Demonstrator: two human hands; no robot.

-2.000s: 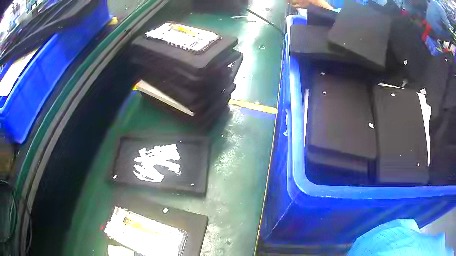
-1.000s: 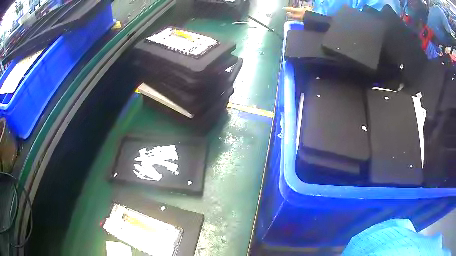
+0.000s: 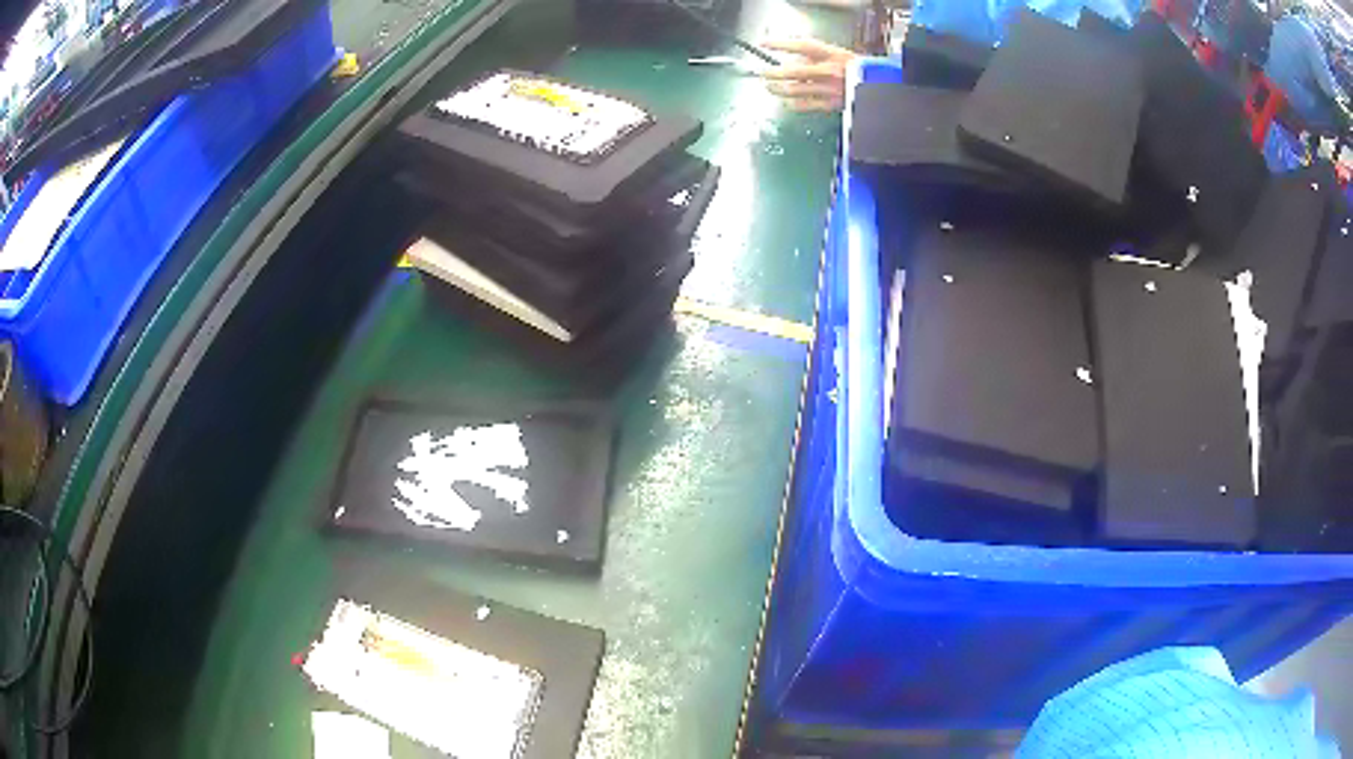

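A white-backed unit with an orange strip [image 3: 423, 679] lies on a black foam pad [image 3: 571, 667] at the bottom of the view. A small white piece [image 3: 350, 736] is at its lower edge, cut off by the frame. Beyond it, white scraps [image 3: 463, 475] lie in a loose heap on another black pad [image 3: 571, 519]. A stack of padded units [image 3: 594, 252] stands farther up, with a white-and-orange unit [image 3: 543, 113] on top. Neither of my hands is in view; only a light blue sleeve [image 3: 1172, 712] shows at the bottom right.
A blue bin [image 3: 950, 667] full of black foam pads [image 3: 1002, 341] stands at the right of the green belt [image 3: 698, 460]. Another blue bin [image 3: 178, 223] is at the left. Another person's hand [image 3: 809, 74] is over the belt at the top. A dark cable hangs at far left.
The other person's hand at the top has reached left over the belt, beside the thin tool there. The view has shifted slightly. The pads, units and scraps have not moved.
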